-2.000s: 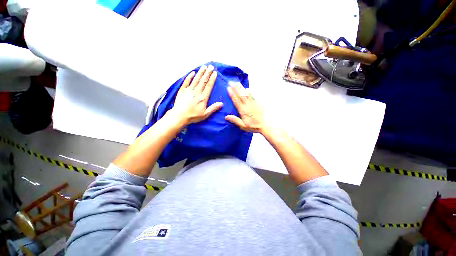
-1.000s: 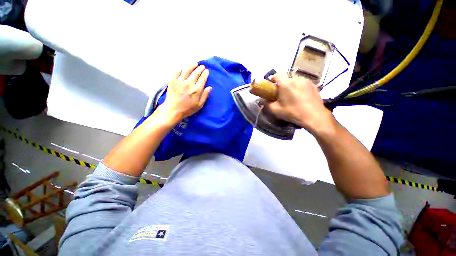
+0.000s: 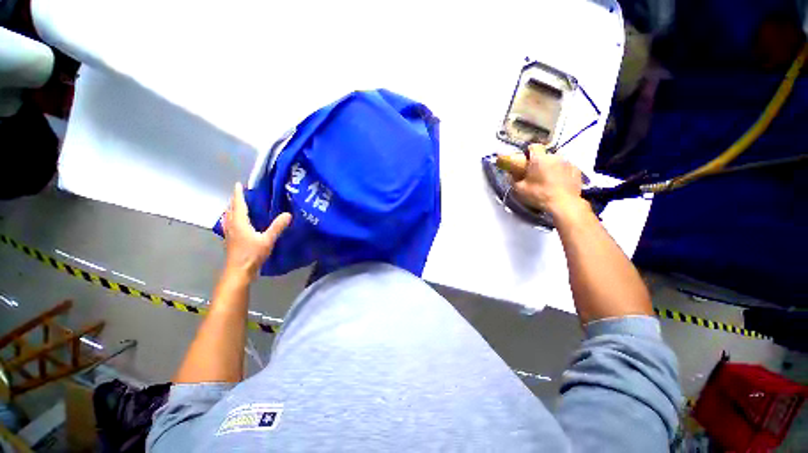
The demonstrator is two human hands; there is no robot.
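Observation:
The royal blue work jacket (image 3: 363, 168) lies bunched and rounded at the near edge of the white pressing table, with white characters on its left part and a pale strip at its left edge. My left hand (image 3: 250, 234) touches the jacket's lower left edge, thumb and fingers spread apart; whether cloth is pinched there is unclear. My right hand (image 3: 547, 181) is closed on the tan handle of the steam iron (image 3: 501, 188). The iron is right of the jacket, apart from it, over the white cover just below the iron rest; whether it touches the cover is unclear.
The iron rest (image 3: 537, 104) lies bare on the table cover (image 3: 425, 44). A yellow hose (image 3: 749, 161) and dark cord run right from the iron. Dark navy cloth (image 3: 709, 212) is at right, a red container (image 3: 753, 403) lower right, a wooden stool (image 3: 40, 349) lower left.
My right hand took the iron from its rest to the jacket's right edge, then moved it right, off the jacket. My left hand slid from the jacket's top down to its left edge.

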